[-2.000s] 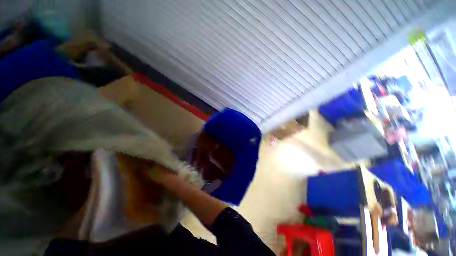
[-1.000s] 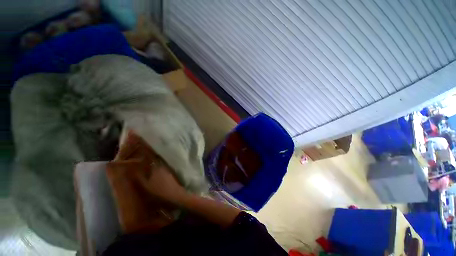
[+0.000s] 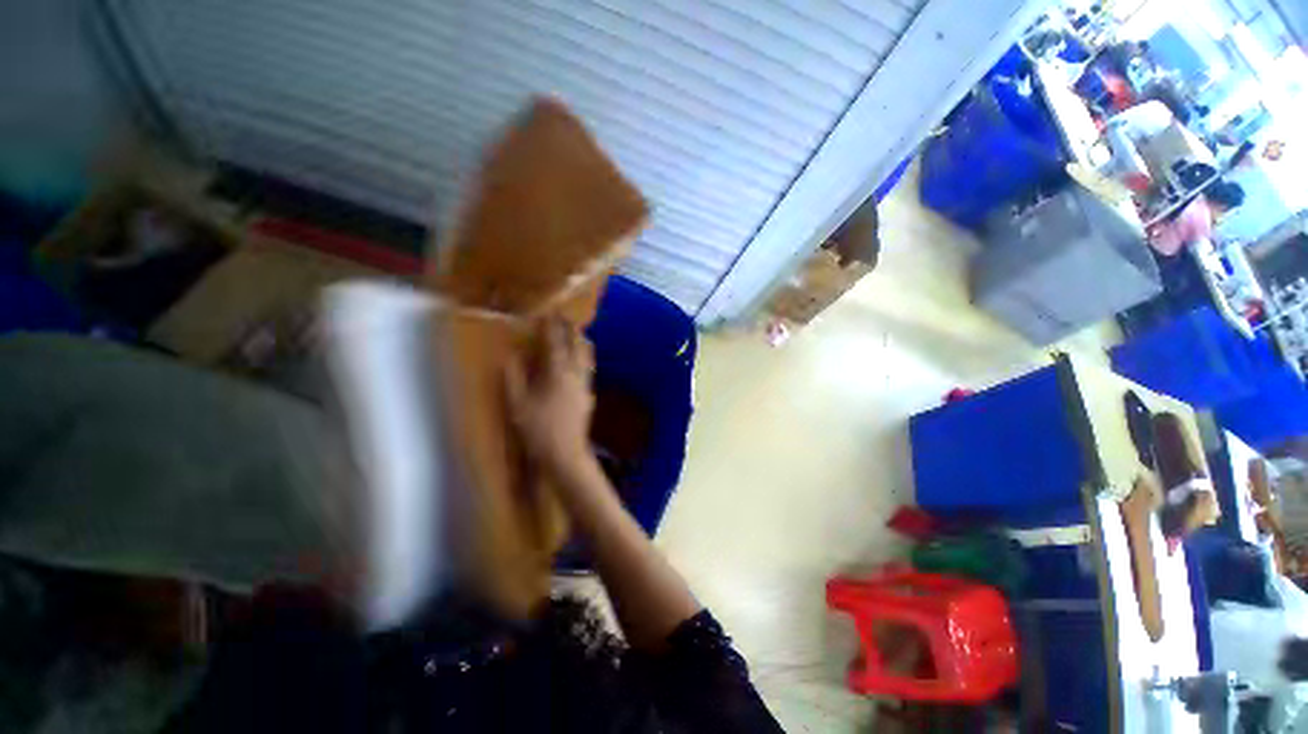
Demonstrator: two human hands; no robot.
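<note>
My right hand is spread on a stack of orange-brown cut pieces and holds it in front of me. One brown piece sticks up above the hand at an angle. A white sheet or pale-backed piece lies along the left side of the stack, blurred. My left hand cannot be seen; the stack and the dark sleeves cover that area. The blue bin stands behind the stack, partly hidden, with dark brown contents. The grey-beige sack is at the left.
A white ribbed shutter rises behind the bin. An open cardboard box stands by its end. A red stool, a blue-sided worktable and a grey box stand to the right. A person is at the far right.
The brown pieces and white sheet have come up away from the sack opening and now stand in front of the bin. My right hand has moved with them. The view has shifted, showing the stool again.
</note>
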